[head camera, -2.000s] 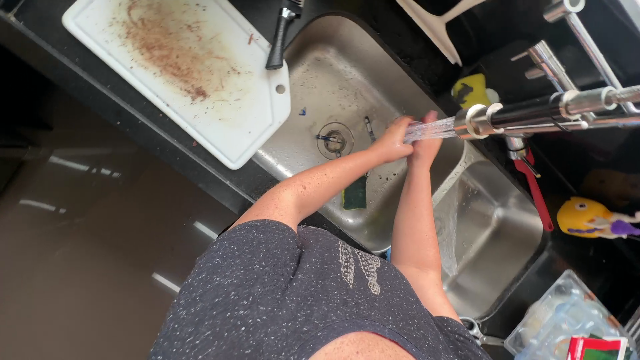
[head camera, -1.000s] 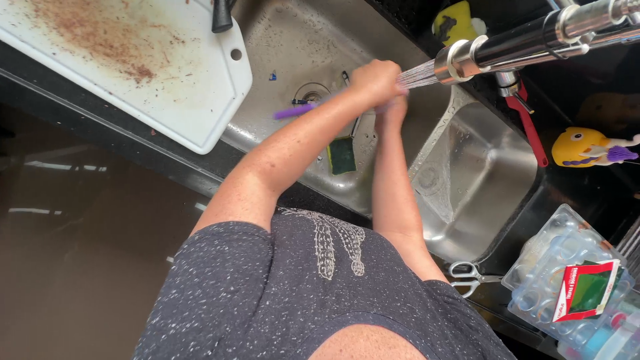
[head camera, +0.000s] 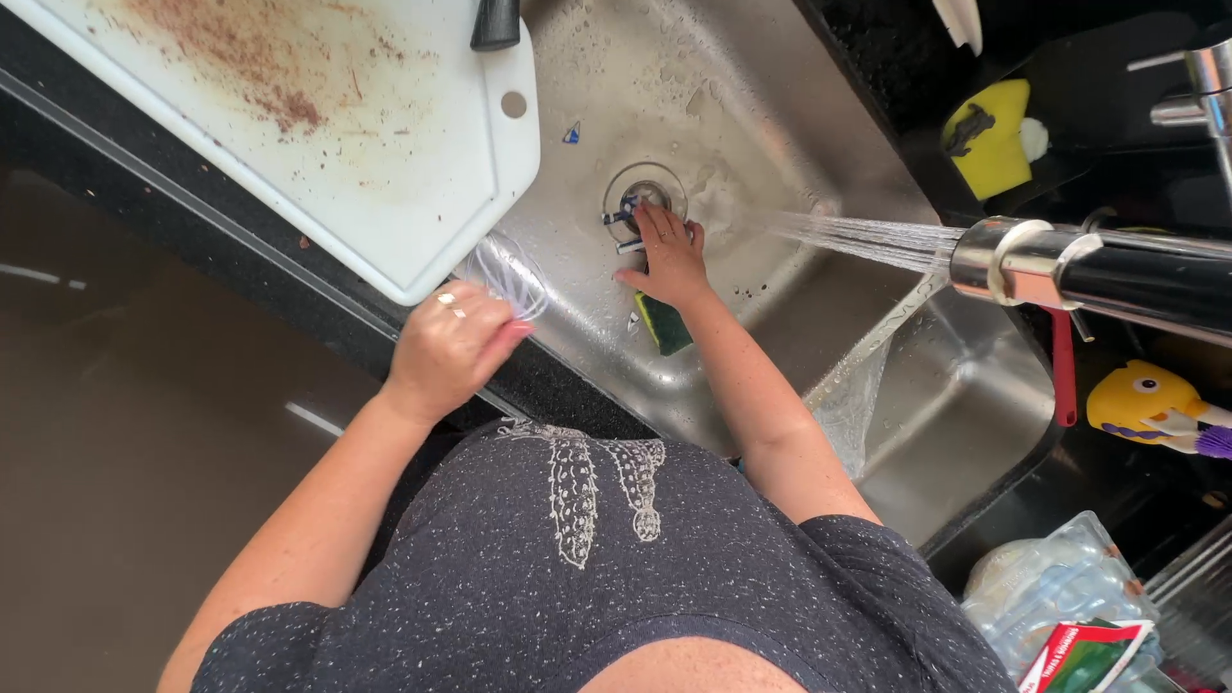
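Note:
My left hand (head camera: 452, 342) is closed around a clear looped thing (head camera: 512, 279), like a whisk head or coiled plastic, blurred beside the cutting board's lower corner. My right hand (head camera: 671, 252) reaches into the steel sink (head camera: 770, 125), fingertips at the drain (head camera: 647, 192), touching small blue-and-white scraps (head camera: 621, 218); whether it grips one, I cannot tell. Just below its wrist lies a green and yellow scrub sponge (head camera: 662, 323). A small blue scrap (head camera: 572, 133) lies on the sink floor. Water sprays from the faucet head (head camera: 1001, 260) into the basin.
A stained white cutting board (head camera: 385, 192) overlaps the sink's left edge, a black handle (head camera: 496, 24) on it. Right of the main basin is a smaller basin (head camera: 953, 414). Beyond stand a yellow sponge (head camera: 996, 135), a red handle (head camera: 1063, 366), a yellow fish-shaped brush (head camera: 1145, 399) and clear plastic packaging (head camera: 1068, 577).
My hands have parted from under the running water. The left has moved to the cutting board's corner, the right down to the drain. The purple item seen in the sink earlier no longer shows there.

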